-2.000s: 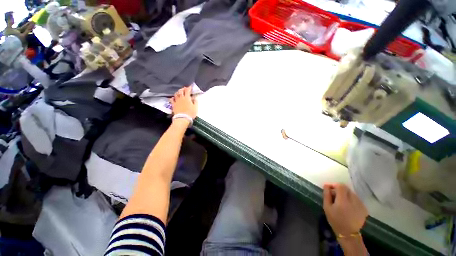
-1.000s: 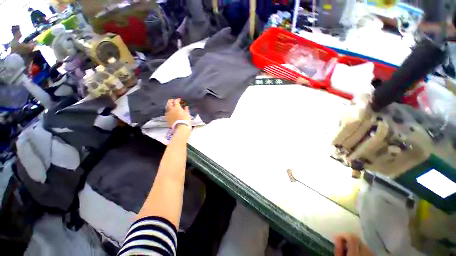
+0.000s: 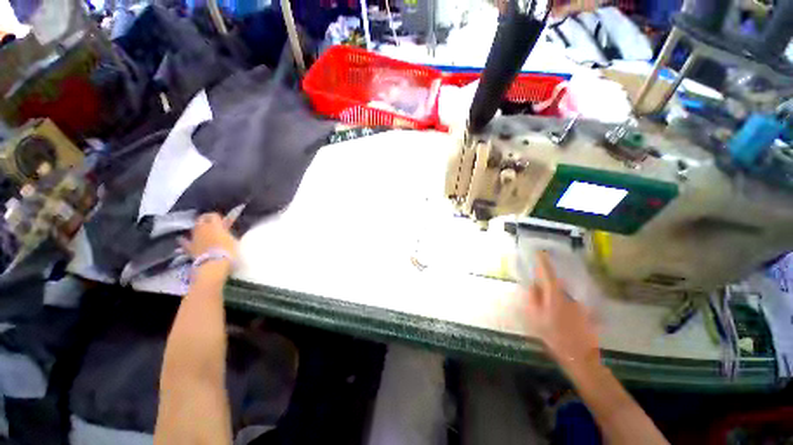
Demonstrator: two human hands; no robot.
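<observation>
My left hand (image 3: 211, 236) rests on the grey garment panel (image 3: 252, 139) at the left of the white table (image 3: 348, 217). Its fingers are at the panel's near edge; whether they grip the cloth is blurred. A white piece (image 3: 178, 161) lies on the panel. My right hand (image 3: 555, 308) is blurred, over pale grey cut pieces (image 3: 574, 265) just below the sewing machine (image 3: 609, 204). Its fingers reach towards the pieces; whether it holds any cannot be told. The needle area (image 3: 474, 209) is left of the green panel with the bright screen.
Red plastic baskets (image 3: 369, 83) stand at the table's back. A black tube (image 3: 504, 69) rises by the machine head. The table's green edge (image 3: 374, 326) runs in front of my legs. A dark tool (image 3: 680, 317) lies at the right. More dark cloth hangs at the left.
The view has swung right, showing more of the machine. My right hand has moved up from the table's front edge to the pale pieces. My left hand stays at the panel, whose near edge looks more folded.
</observation>
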